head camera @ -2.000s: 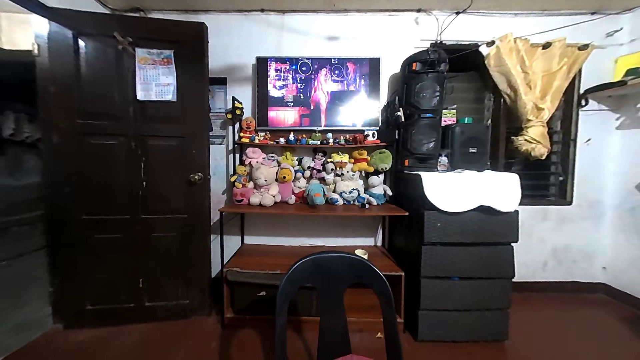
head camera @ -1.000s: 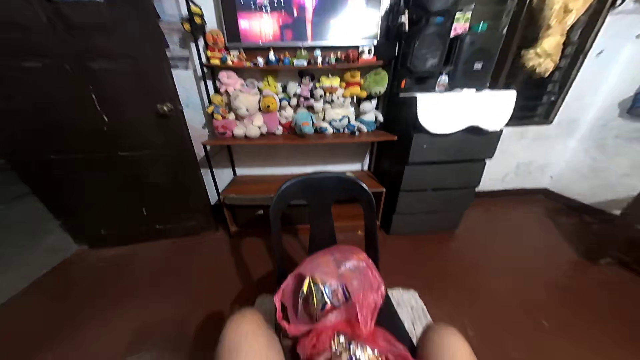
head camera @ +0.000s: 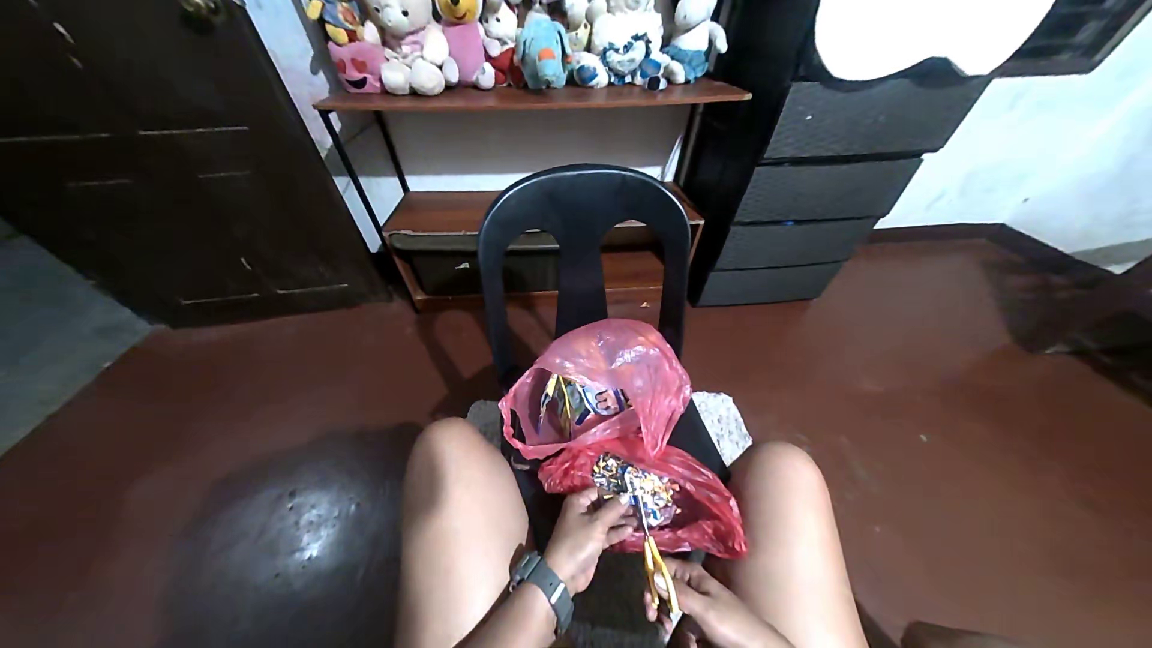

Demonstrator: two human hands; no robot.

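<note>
On a black plastic chair (head camera: 580, 261) between my knees lie two plastic bags. The farther pink bag (head camera: 652, 364) gapes open, with printed foil or plastic packets (head camera: 585, 402) inside. The nearer red bag (head camera: 706, 504) holds many small shiny colourful pieces (head camera: 661, 495). My left hand (head camera: 585, 531), with a watch on its wrist, is at the red bag's near left edge, its fingertips pinching something small that is hard to make out. My right hand (head camera: 702, 598) grips the yellow handles of scissors (head camera: 655, 567), whose blades point away over the small pieces.
A wood-topped shelf (head camera: 540, 97) with stuffed toys stands beyond the chair. A black drawer unit (head camera: 837, 193) is right of it, and a dark wooden door (head camera: 180, 180) is at the left. My bare knees flank the chair seat. Reddish floor (head camera: 900, 405) surrounds it.
The view has tilted far down. Both my hands have come into view at the red bag, with scissors in the right one; neither hand shows in the earlier frames.
</note>
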